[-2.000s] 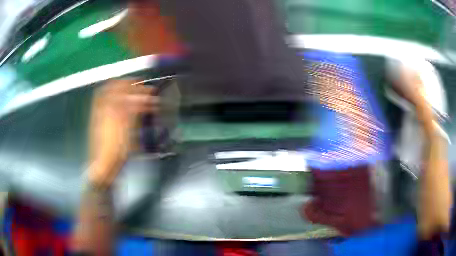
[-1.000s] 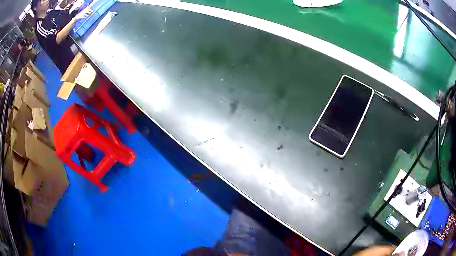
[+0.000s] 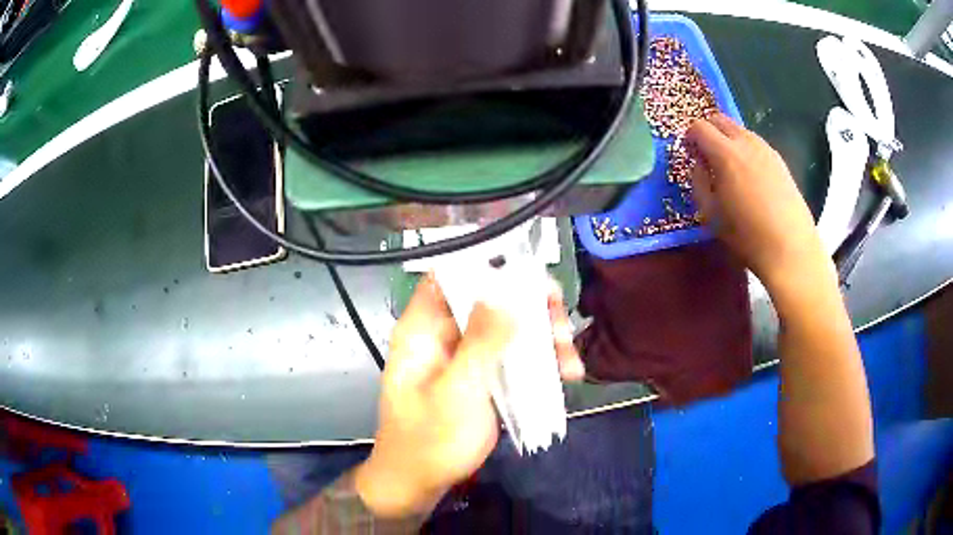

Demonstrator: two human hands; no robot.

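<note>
My left hand (image 3: 444,387) holds a stack of white curved pieces (image 3: 533,366) below the press head, thumb on top. A dark hole shows in the broad upper end, and jagged narrow tips point down. My right hand (image 3: 747,193) has its fingertips at the copper-coloured rivets (image 3: 674,89) in the blue tray (image 3: 625,247); whether it pinches one is hidden. The black and green press (image 3: 470,172) hangs over the silver-white fixture plate (image 3: 420,261), which is mostly covered by the stack and cables.
Black cables (image 3: 219,172) loop before the press. A smartphone (image 3: 242,188) lies left. A maroon cloth (image 3: 674,324) lies below the tray. White pieces (image 3: 842,172) and a hammer (image 3: 876,219) lie right. Red stools (image 3: 73,502) stand on the blue floor at lower left.
The view has swung from the left bench and floor back to the press. My left hand with the white stack and my right hand at the tray now show clearly.
</note>
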